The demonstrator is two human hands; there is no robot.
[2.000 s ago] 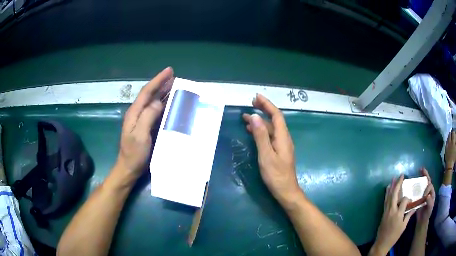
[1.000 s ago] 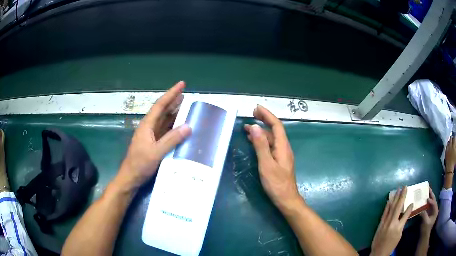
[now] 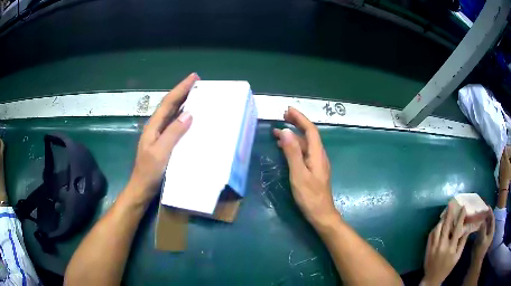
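Note:
The product box [image 3: 204, 145] is white on its upper face and light blue on its right side. My left hand [image 3: 159, 142] holds it by its left edge, thumb on the upper face, the fingers partly hidden behind it. Brown end flaps [image 3: 171, 230] stick out of the open end nearest me. My right hand [image 3: 305, 167] is to the right of the box, not touching it, empty, with its fingers curved and apart.
A black head strap mount [image 3: 73, 187] lies at left on the green bench top [image 3: 370, 184]. A white rail [image 3: 297, 110] crosses behind, with a grey post [image 3: 448, 67] at right. A person's hands [image 3: 448, 240] hold a small cream part at lower right. A striped sleeve [image 3: 15, 248] shows at left.
The box has turned in my left hand: the face with the dark picture is out of view, a plain white face and blue side show, and brown flaps now stick out. My right hand has barely moved.

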